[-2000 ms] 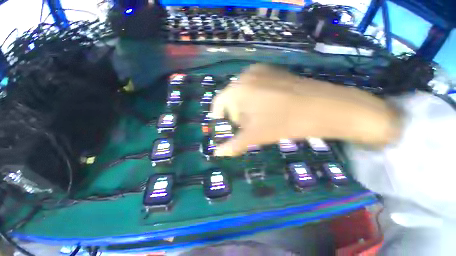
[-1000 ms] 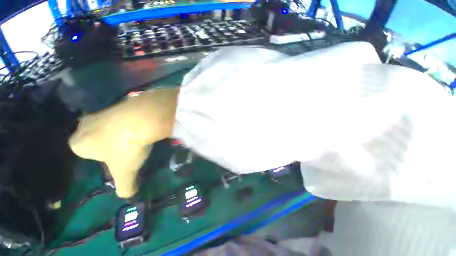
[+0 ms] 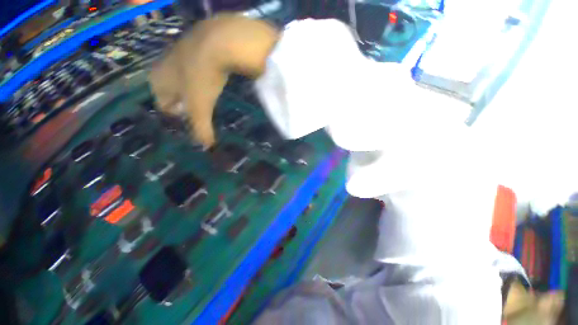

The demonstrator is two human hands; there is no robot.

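Observation:
My right hand (image 3: pixel 199 76) is blurred at the upper left of centre, fingers pointing down among the watches; whether it grips one is hidden. Dark-screened watches lie on the green mat (image 3: pixel 196 279), one large in front (image 3: pixel 163 273) and another behind it (image 3: pixel 185 189). Clear or silvery charging fixtures (image 3: pixel 136 233) stand between them; some show no watch. Orange pieces (image 3: pixel 113 204) lie among the rows at left. My left hand is not in view.
The blue shelf beam (image 3: pixel 266 235) runs diagonally along the front edge. Another shelf with dense rows of small devices (image 3: pixel 70 82) is at upper left. An orange-red object (image 3: pixel 504 219) and a blue upright (image 3: pixel 556 247) stand at right.
The view has swung to the right and tilted. My right hand has moved from the near left watches to those farther along the shelf. The screens now in view look dark.

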